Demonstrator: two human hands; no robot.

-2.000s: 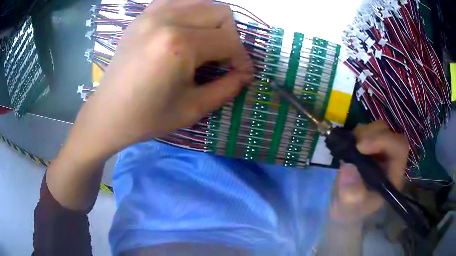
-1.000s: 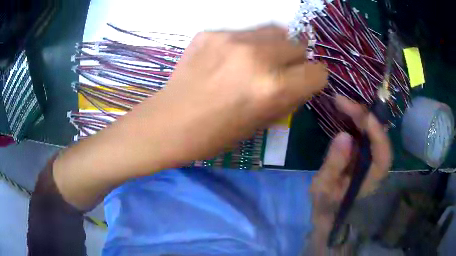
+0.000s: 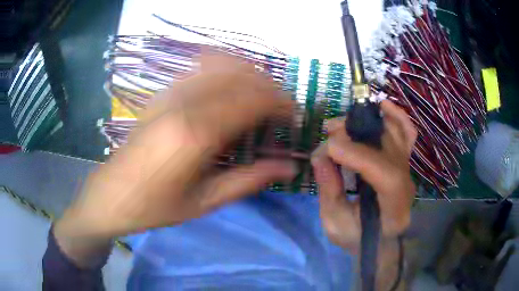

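My right hand point(image 3: 370, 170) holds the black-handled soldering iron point(image 3: 364, 122) upright, its dark tip pointing up, away from the boards. Its thumb and forefinger meet low over the green PCB panel point(image 3: 312, 85). My left hand point(image 3: 193, 142) is strongly blurred over the panel and the soldered leads point(image 3: 153, 54). A faint reddish streak, perhaps a wire lead, lies between the fingertips of both hands; whether my left fingers grip it cannot be told. My left hand hides much of the panel's left and lower part.
A loose pile of red and black leads point(image 3: 438, 102) with white plugs lies at the right. Beyond it are a yellow note point(image 3: 490, 89) and a whitish roll point(image 3: 496, 159). The white backing point(image 3: 250, 20) has a yellow patch point(image 3: 125, 108). A striped sheet point(image 3: 37, 96) lies far left.
My left hand has moved from the lead pile back left over the boards. My right hand has moved left, beside the panel, with the iron still held and its tip up.
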